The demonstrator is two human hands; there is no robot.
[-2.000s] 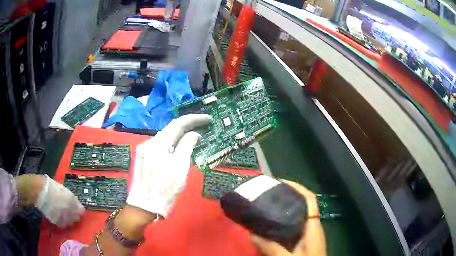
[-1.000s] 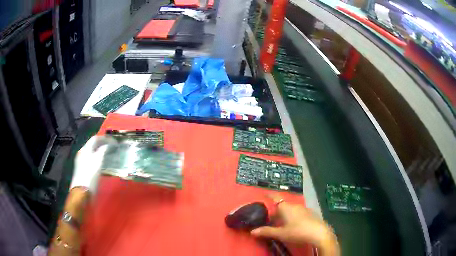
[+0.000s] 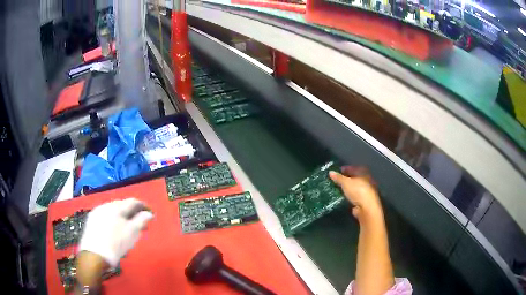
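My right hand, bare, holds a green circuit board by its far right corner, tilted over the conveyor belt and the bench edge. My left hand, in a white glove, is over the left of the red mat with fingers curled apart, and holds nothing. It partly covers two circuit boards, an upper one and a lower one. Two more circuit boards lie at the mat's right edge, one behind and one nearer. The black barcode scanner lies on the mat between my hands.
A black tray behind the mat holds a blue bag and white bottles. A board lies on a white sheet. The conveyor belt carries several boards. A red-wrapped post stands beside it.
The view has swung right. My right hand let go of the scanner and took hold of a board at the belt. My left hand set its board down on the mat and let go.
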